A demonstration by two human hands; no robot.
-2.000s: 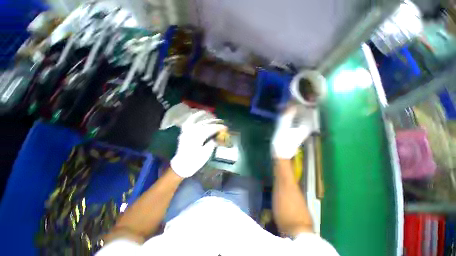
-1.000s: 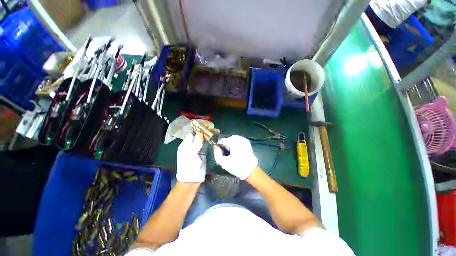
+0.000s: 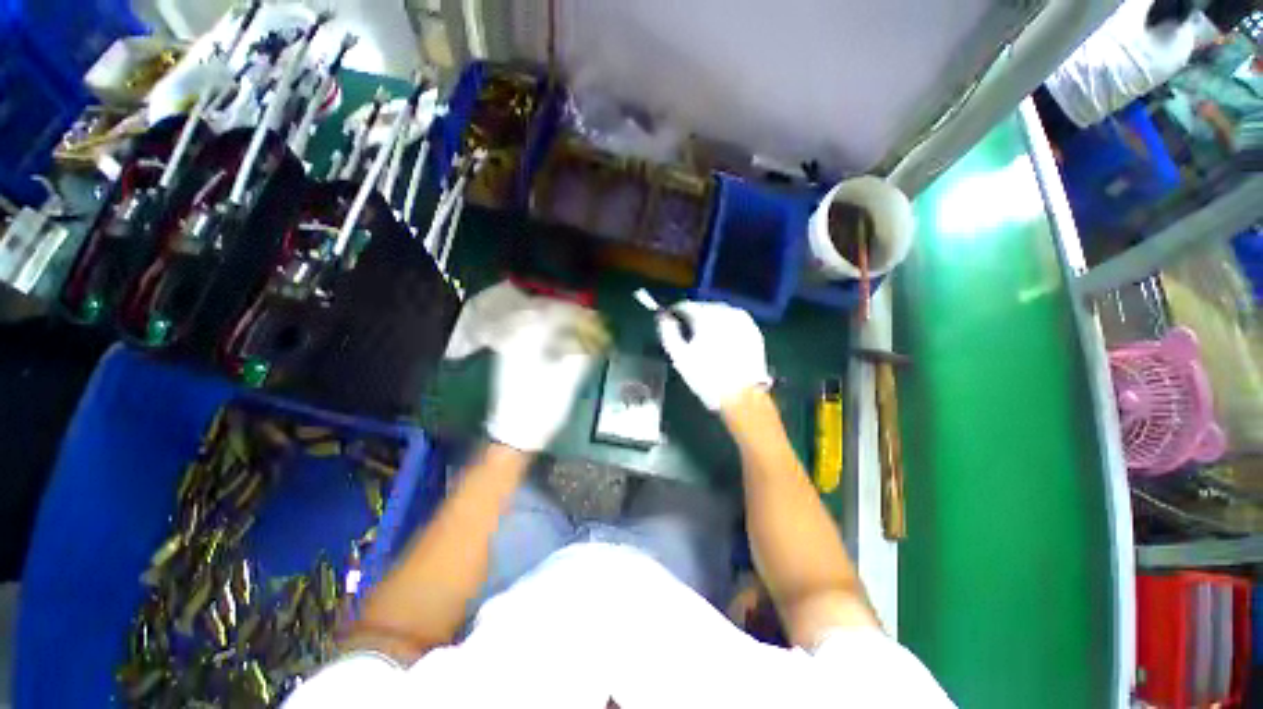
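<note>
My left hand (image 3: 538, 388), white-gloved and blurred, holds a small brass-coloured part (image 3: 593, 331) at its fingertips, beside the crumpled off-white rag (image 3: 478, 321). My right hand (image 3: 720, 355), also white-gloved, is to the right, apart from the left. It grips a small dark tool with a pale tip (image 3: 647, 299) that points up and left; its exact kind is unclear. The flat silver fixture block (image 3: 630, 403) lies on the dark green bench between and below the hands.
A white pot (image 3: 893, 222) with a red-orange brush stands back right. Blue bins (image 3: 755, 249) line the back. A yellow-handled tool (image 3: 828, 436) and wooden-handled hammer (image 3: 889, 457) lie right. Stacked black units (image 3: 363, 326) stand left; a large blue bin (image 3: 90, 485) of brass-coloured parts is lower left.
My right hand was at the pot, then came to the brass-coloured part in my left hand. It has now moved up and right, away from it, uncovering the fixture block.
</note>
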